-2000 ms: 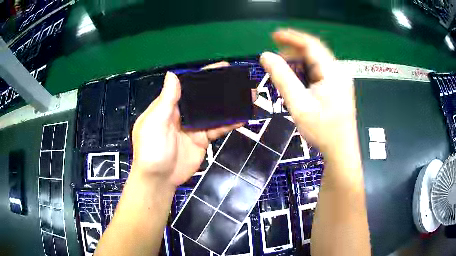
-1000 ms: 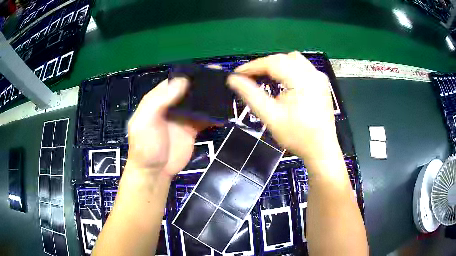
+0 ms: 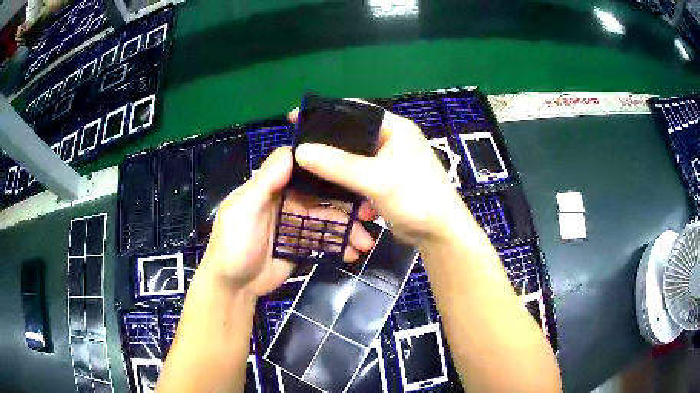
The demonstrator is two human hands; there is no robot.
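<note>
My left hand holds a dark housing frame upright from its left side, with fingers showing through the slatted grille at its lower end. A plain black panel covers its upper end. My right hand grips the right side, its thumb lying across the black panel. The sticker sheet lies aslant below the hands, partly hidden by them, on finished housings with white-bordered dark rectangles. These sit in the black blister tray.
A spare sticker sheet and a dark slim object lie at left. Two small pale liners lie at right near a white fan. Behind is the green belt with a filled neighbouring tray at upper left.
The held piece has turned from lying crosswise to upright, showing its slatted end. My right hand has closed onto it, thumb across the panel. The neighbouring tray at upper left has moved further into view.
</note>
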